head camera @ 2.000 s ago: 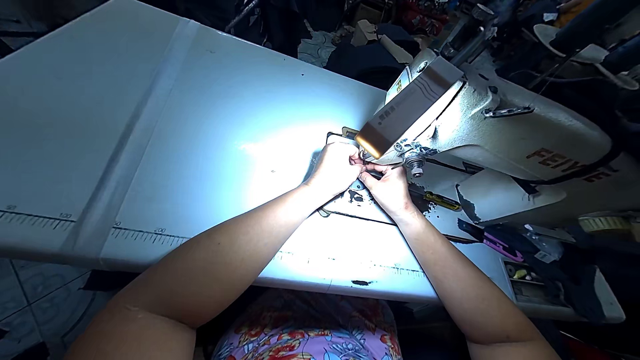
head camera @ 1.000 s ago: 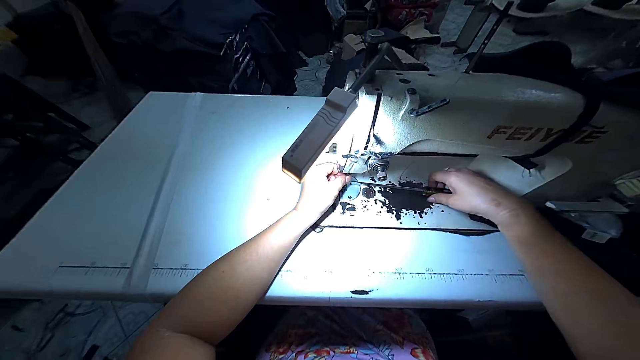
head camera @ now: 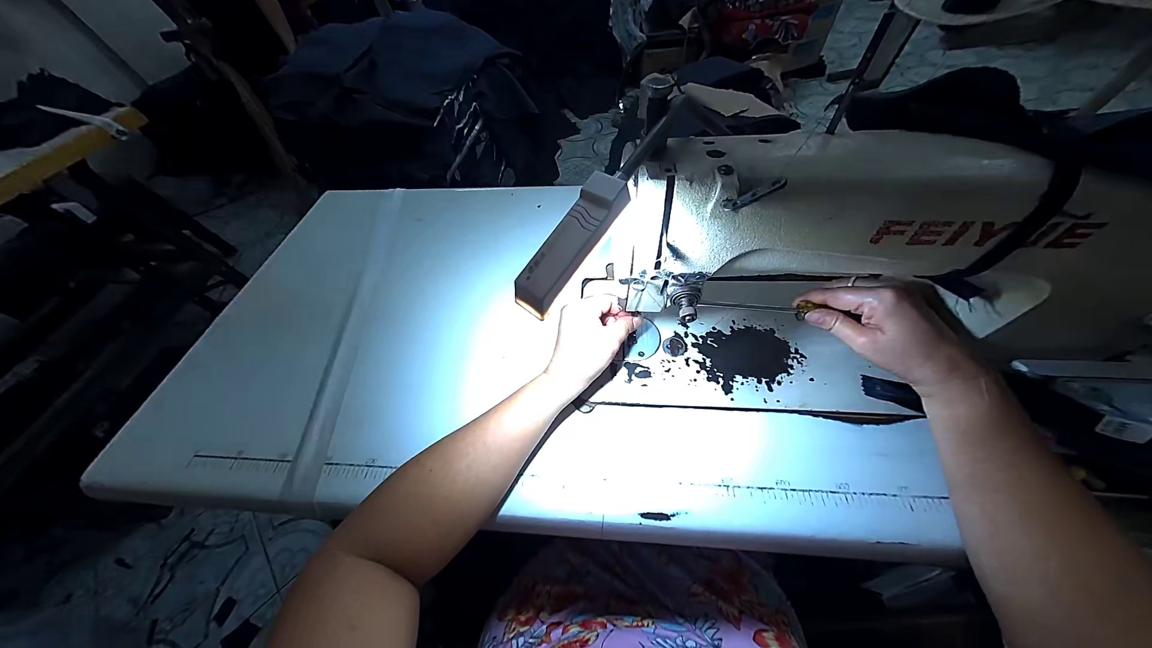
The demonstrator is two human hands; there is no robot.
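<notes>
A white Feiyue sewing machine (head camera: 810, 193) stands on the right part of the white table. My right hand (head camera: 886, 324) grips the yellowish handle of a screwdriver (head camera: 751, 308), whose long metal shaft reaches left to the needle-bar and presser-foot area (head camera: 686, 301). The tip is hidden there. My left hand (head camera: 594, 337) is at the presser foot, fingertips pinched together beside the round needle plate (head camera: 643, 340); whether they hold a small part cannot be made out. A lamp with a grey rectangular head (head camera: 571, 243) hangs just above my left hand.
A dark worn patch (head camera: 751, 354) marks the machine bed. A printed ruler scale (head camera: 720, 486) runs along the front of the table (head camera: 432, 270). Dark cloth (head camera: 396, 90) is piled behind it. A yellow-edged item (head camera: 72, 153) is at the far left.
My right hand was beside the left at the needle two seconds ago; it is now out to the right, on the screwdriver handle. My left hand stays by the presser foot. The view has turned.
</notes>
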